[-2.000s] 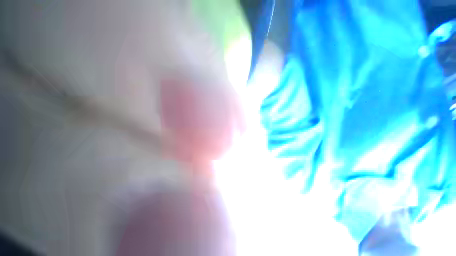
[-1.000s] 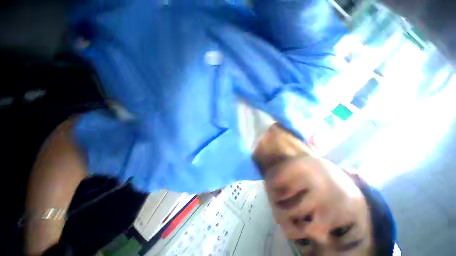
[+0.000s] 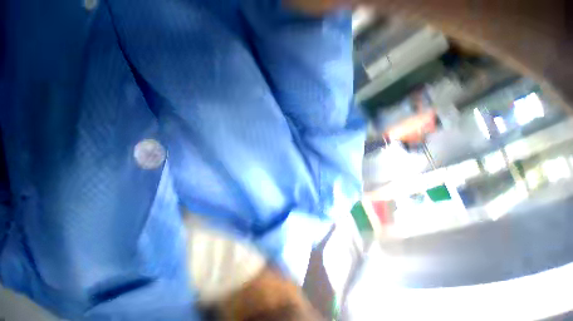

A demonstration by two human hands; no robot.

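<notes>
A blue smock (image 3: 213,119) on a person fills the left and middle of the tilted, seemingly upside-down view. A round pale button (image 3: 149,154) closes its front. A white inner collar (image 3: 220,263) and a patch of skin at the neck (image 3: 270,298) show at the bottom. A blurred brown shape (image 3: 515,31) crosses the top right corner very near the lens; I cannot tell whether it is a hand. I cannot make out my left hand or my right hand anywhere.
Behind the person, at the right, is a bright, blurred workshop background. A blurred orange-red thing (image 3: 411,127), a green panel (image 3: 438,193) and bright windows or lights (image 3: 528,108) show there. A grey surface (image 3: 490,232) spans the lower right.
The smock is now much closer and fills more of the left side. The person's face, bare forearm and the papers have left the view. A brown blurred shape has come into the top right.
</notes>
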